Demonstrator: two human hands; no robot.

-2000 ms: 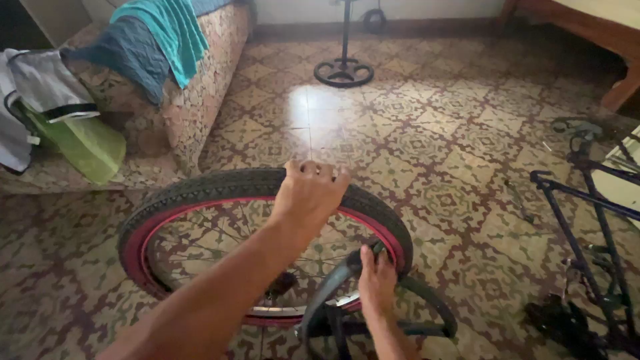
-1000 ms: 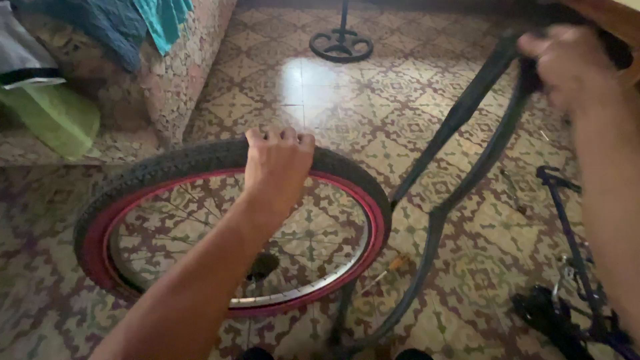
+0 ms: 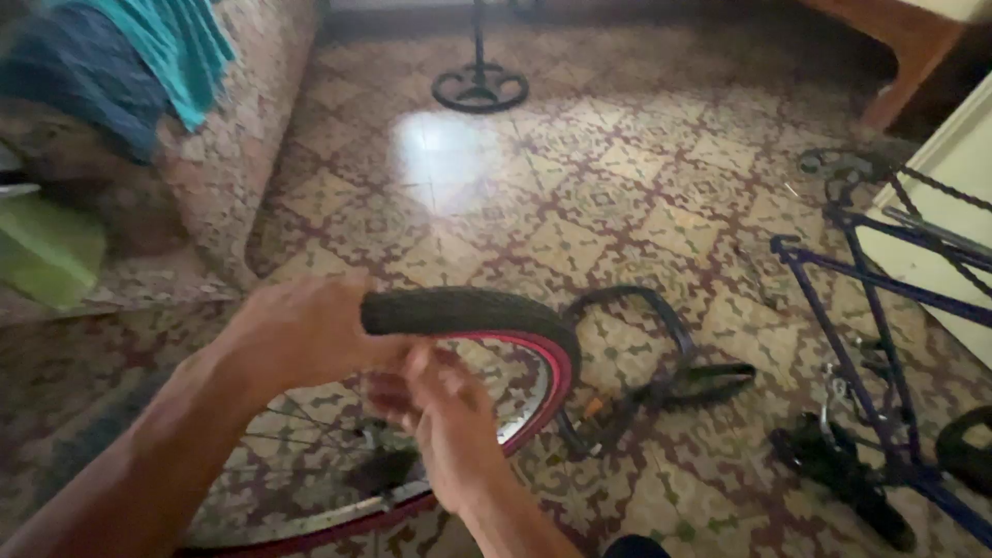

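A bicycle wheel with a black tire (image 3: pixel 465 310) and a red-edged silver rim (image 3: pixel 546 387) leans up in front of me. My left hand (image 3: pixel 310 333) is wrapped over the top of the tire. Close beside it, my right hand (image 3: pixel 442 411) is at the inner side of the rim, blurred, with its fingers curled; whether it grips anything is unclear. The spokes and the dark hub (image 3: pixel 380 469) show below my hands. A black inner tube (image 3: pixel 635 298) lies in loops on the floor to the right of the wheel, near a small orange object (image 3: pixel 593 407).
A dark blue bicycle frame (image 3: pixel 821 302) with chain and derailleur parts lies at the right. A black round stand base (image 3: pixel 480 89) is on the patterned tile floor ahead. At the left stands a cloth-covered seat or bed (image 3: pixel 232 116) with a teal cloth (image 3: pixel 170 46). Wooden furniture (image 3: pixel 907 54) is at the upper right.
The inner tube, held up at the right by my right hand a second ago, now lies on the floor. My right hand has come back to the wheel beside my left hand.
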